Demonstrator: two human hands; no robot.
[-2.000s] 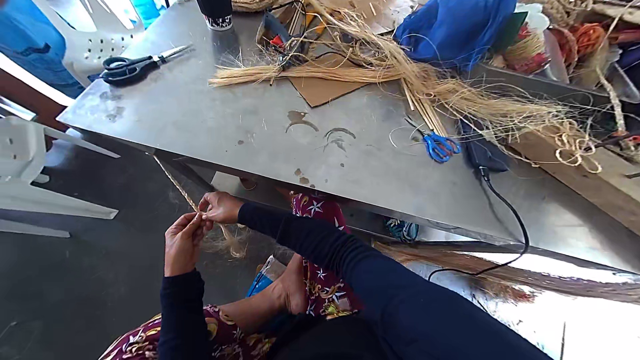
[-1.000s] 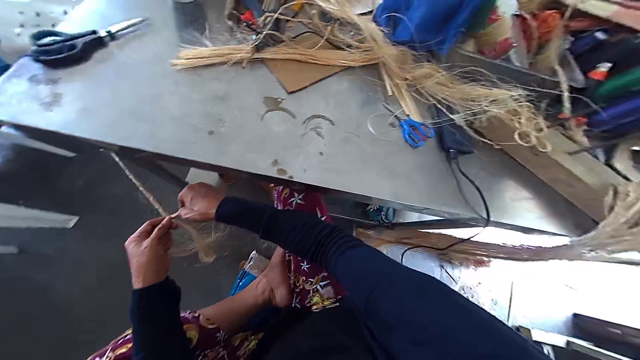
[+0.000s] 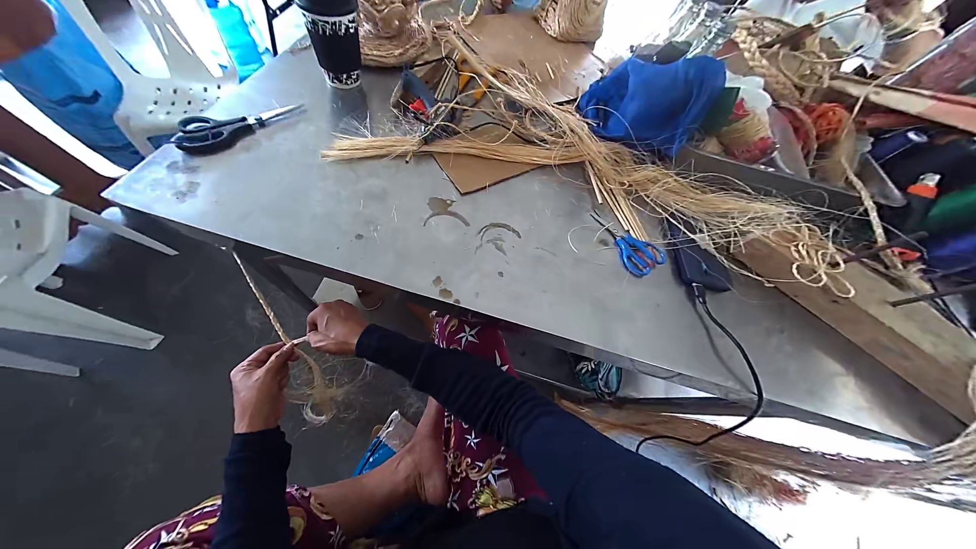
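A braided cord of pale plant fibre [image 3: 261, 299] runs from the near-left edge of the metal table down to my hands. My left hand [image 3: 261, 381] pinches the cord between thumb and fingers. Just right of it, my right hand [image 3: 335, 328] grips a strand that comes off the cord. Loose fibre ends [image 3: 316, 396] hang below both hands. On the table [image 3: 396, 252] lie a long bundle of raw fibre [image 3: 534, 152], blue-handled scissors [image 3: 639, 255] and black-handled scissors [image 3: 217, 133].
A dark patterned cup [image 3: 334, 46] stands at the table's far side. Blue cloth [image 3: 656, 103] and a cluttered tray are at the right. A black device [image 3: 698, 263] has a cable hanging off the edge. White plastic chairs [image 3: 38, 252] stand left; a person in blue is at the upper left.
The view has shifted back and forth. Both hands stay at the cord below the table edge, and the right hand now sits slightly apart with a strand stretched between them.
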